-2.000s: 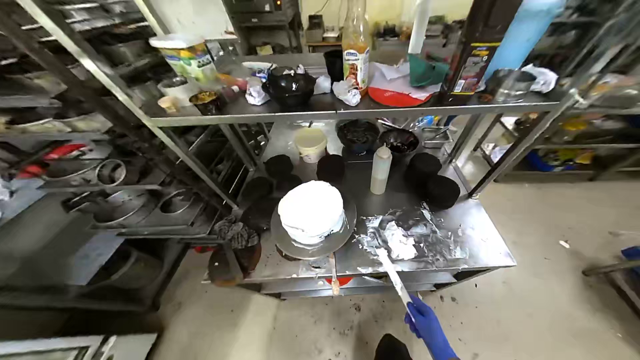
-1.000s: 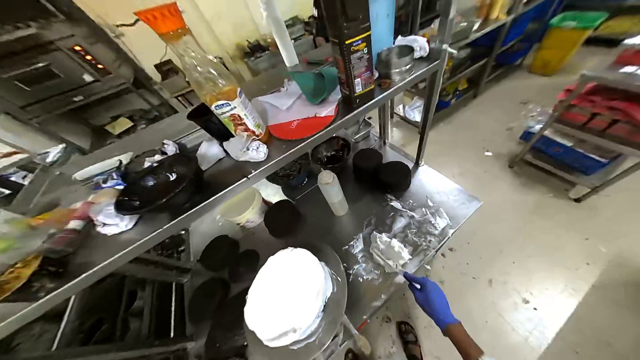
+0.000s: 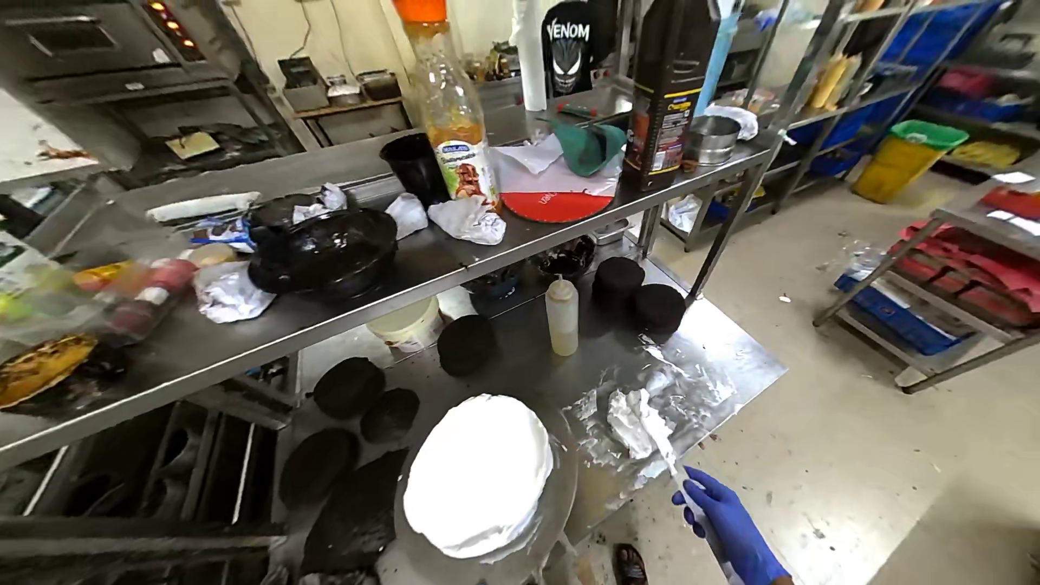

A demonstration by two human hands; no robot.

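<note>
My right hand, in a blue glove, grips the handle of an icing spatula. The spatula's cream-coated blade lies against a heap of white cream smeared on the steel table. To the left, a round cake coated in white cream rests on a metal turntable. My left hand is out of view. A squeeze bottle stands behind the cream, and dark round cake layers are set around the cake's left and back.
A steel shelf crosses above the table, bearing a black bowl, a sauce bottle, a red disc and a dark jug. A rack with red and blue trays stands at right. A person in a black shirt is behind.
The view has swung and moved closer to the shelf. The spatula's blade, at the near edge of the cream two seconds ago, now reaches into the heap.
</note>
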